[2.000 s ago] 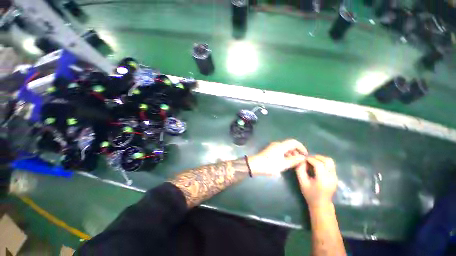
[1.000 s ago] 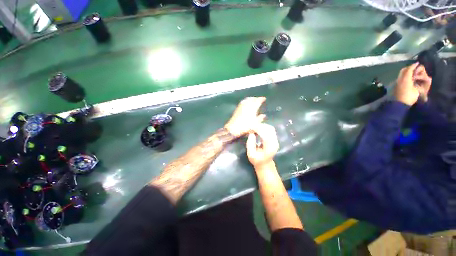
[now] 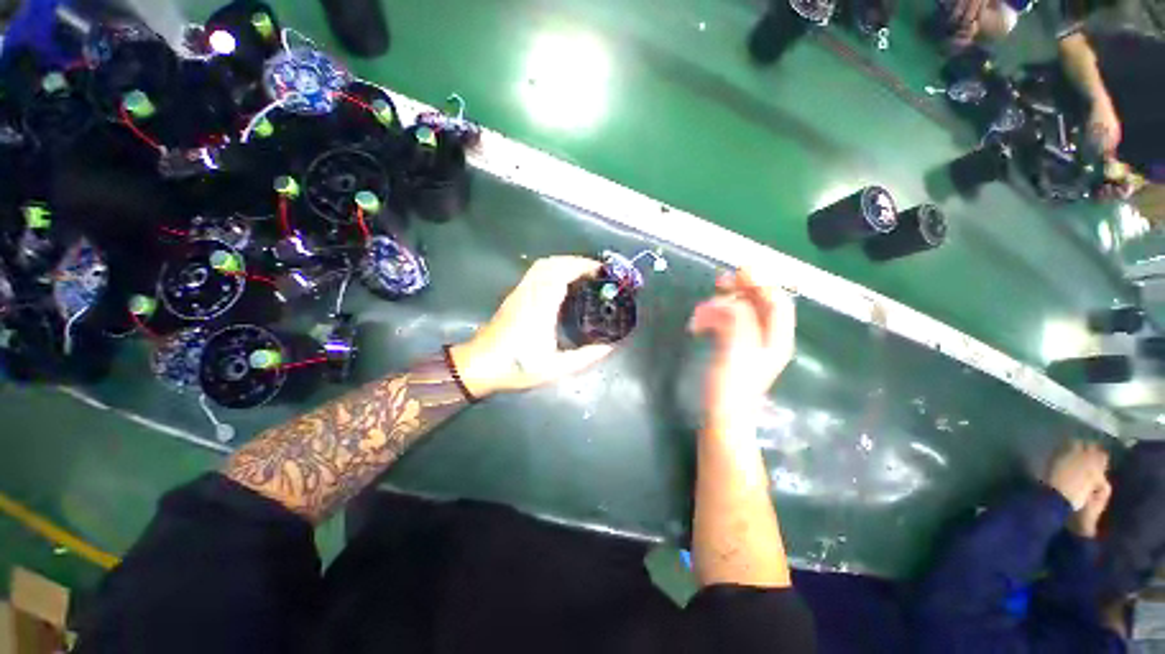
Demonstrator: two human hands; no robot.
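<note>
My left hand (image 3: 530,330) is closed around a black round unit (image 3: 598,314) standing on the dark green mat, its open end facing up. A small silvery-blue circuit board (image 3: 622,270) hangs at the unit's far edge, with a pale disc on a white wire (image 3: 659,261) beside it. My right hand (image 3: 747,330) is raised to the right of the unit, not touching it, and blurred. Its fingers are partly curled; whether something small is between the fingertips cannot be told.
Many wired black units (image 3: 202,279) are piled at left. A pale metal strip (image 3: 818,291) crosses beyond my hands; two black cylinders (image 3: 852,217) lie past it. Tiny bits (image 3: 868,442) lie on the mat at right. Another person's hands (image 3: 1081,479) are at lower right; someone works at upper right.
My hands were together over the mat and have moved apart. My left hand has taken hold of the black unit, which stood alone before. The view has turned back toward the pile.
</note>
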